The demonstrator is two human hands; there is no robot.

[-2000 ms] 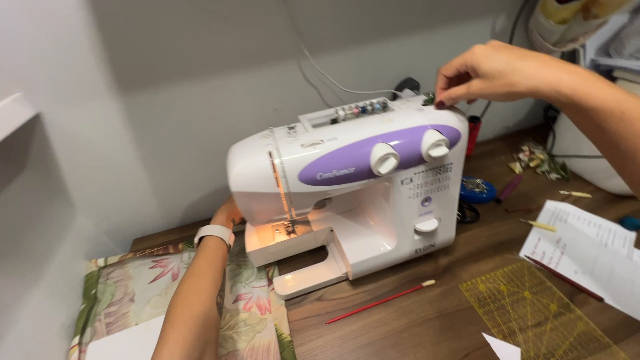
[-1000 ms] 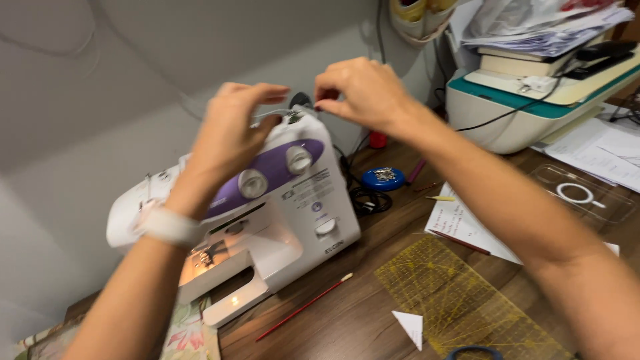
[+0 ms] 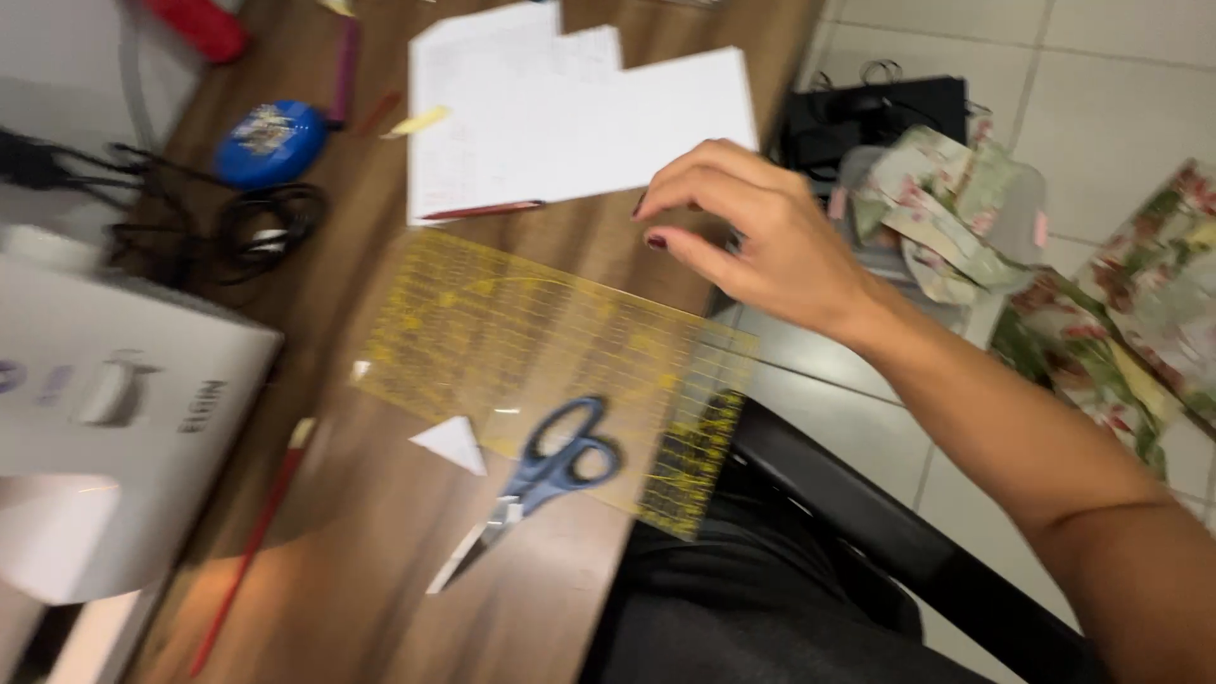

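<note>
My right hand [image 3: 736,223] hangs over the table's edge near the white papers [image 3: 579,114], fingers curled and apart, nothing seen between them. Below it on the wooden table lies a transparent ruler with yellow grid lines [image 3: 532,323], part of it jutting past the edge. Blue-handled scissors [image 3: 532,475] lie across the ruler's near side, beside a small white triangle of paper [image 3: 454,445]. The white sewing machine [image 3: 142,351] is partly in view at the left. My left hand is out of the frame.
A blue pincushion or dish with pins [image 3: 271,142], black cables [image 3: 266,233] and a thin red stick [image 3: 249,546] lie on the table. Beyond its edge are a black chair armrest [image 3: 836,484], a clear bin with floral fabric [image 3: 950,209] and more floral fabric [image 3: 1121,313].
Both hands were at the top of the sewing machine's right end; the right is now away from it and the left has gone out of sight. The view has swung right and down.
</note>
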